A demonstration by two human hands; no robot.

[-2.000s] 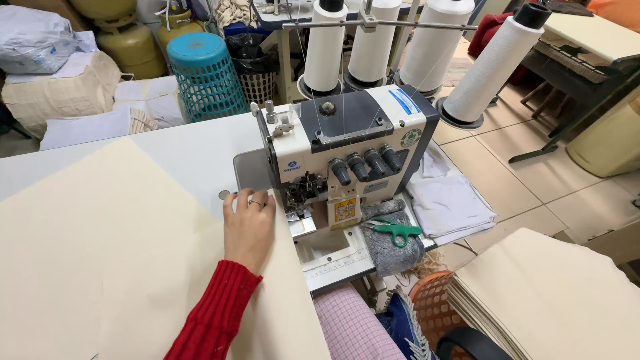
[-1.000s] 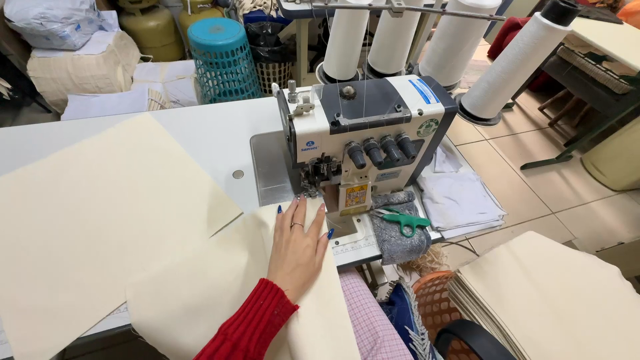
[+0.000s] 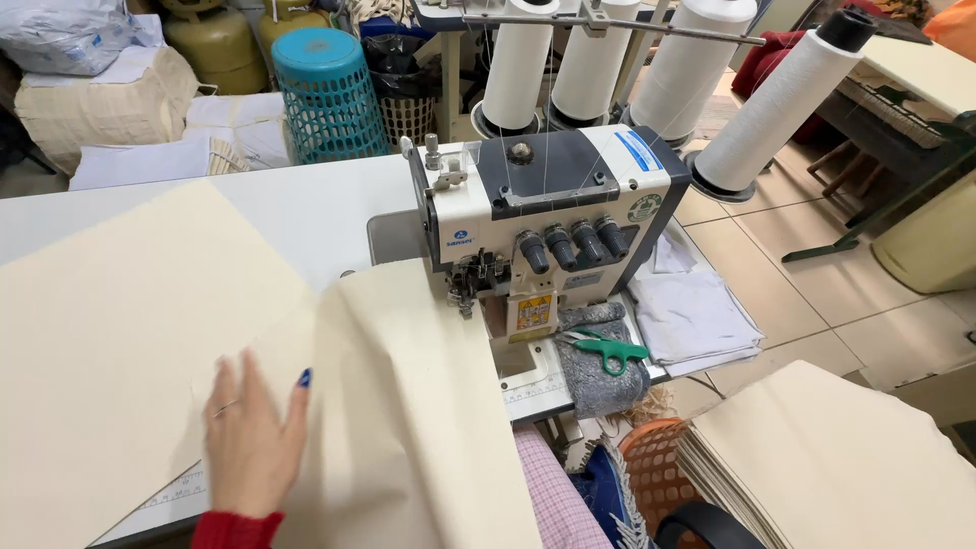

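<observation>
My left hand (image 3: 255,438), in a red knitted sleeve, is palm down with fingers apart over the left cream fabric piece (image 3: 152,305) and beside a second cream fabric piece (image 3: 427,366); whether it touches either cannot be told. That second piece lies with its edge at the needle and presser-foot area of a white and dark grey overlock sewing machine (image 3: 549,206), and has a raised fold. White thread cones (image 3: 785,107) stand behind the machine. Green-handled thread snips (image 3: 614,351) rest on a grey cloth (image 3: 602,389) right of the needle area. My right hand is out of view.
A stack of cream fabric (image 3: 831,457) sits at the lower right, by an orange plastic basket (image 3: 652,442). Folded white cloths (image 3: 694,316) lie right of the machine. Beyond the white table (image 3: 328,183) stand a blue perforated basket (image 3: 328,91) and fabric bundles (image 3: 107,99).
My left hand has moved away from the presser-foot area, to the left across the fabric. The nearer fabric piece now shows a raised fold at its left.
</observation>
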